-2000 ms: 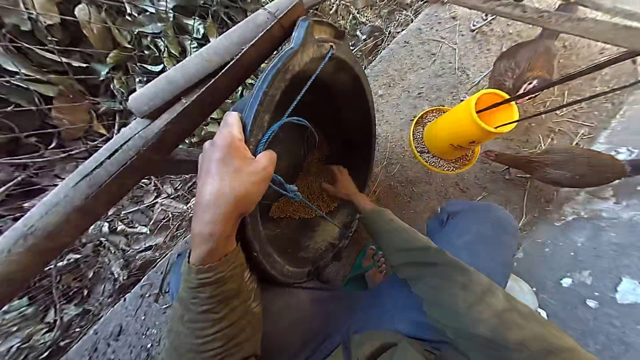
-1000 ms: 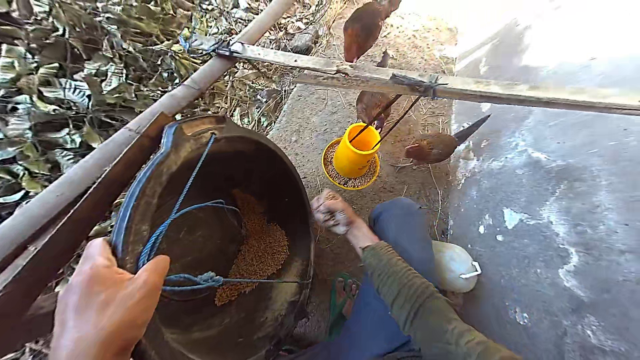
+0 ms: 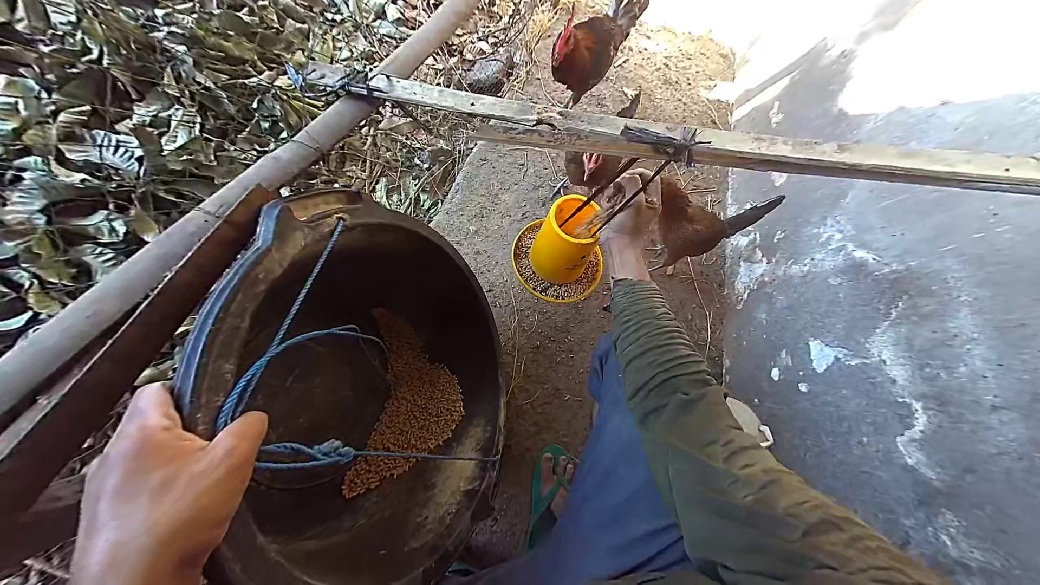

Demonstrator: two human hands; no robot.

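Note:
My left hand (image 3: pixel 166 479) grips the rim of a black bucket (image 3: pixel 284 528), thumb over the edge beside a blue rope (image 3: pixel 280 345). The bucket is tilted, with grain feed (image 3: pixel 418 406) heaped along its lower inner side. My right hand (image 3: pixel 634 207) is at the top opening of a yellow plastic poultry feeder (image 3: pixel 561 252), by the dark cords that hang it. Its fingers are partly hidden by the cords and blurred, so whether feed is in them does not show. Feed lies in the feeder's round tray (image 3: pixel 532 280).
A wooden rail (image 3: pixel 812 154) tied to a bamboo pole (image 3: pixel 276 175) crosses above the feeder. Chickens, one a dark red bird (image 3: pixel 585 53), stand around it. Dry leaves (image 3: pixel 106 154) lie left, a concrete surface (image 3: pixel 853 325) right, a pale container (image 3: pixel 747 418) by my leg.
My right hand was in the feed inside the bucket, then came out closed beside the feeder, and is now at the feeder's top. My left hand stays at the bucket's rim. The view has shifted.

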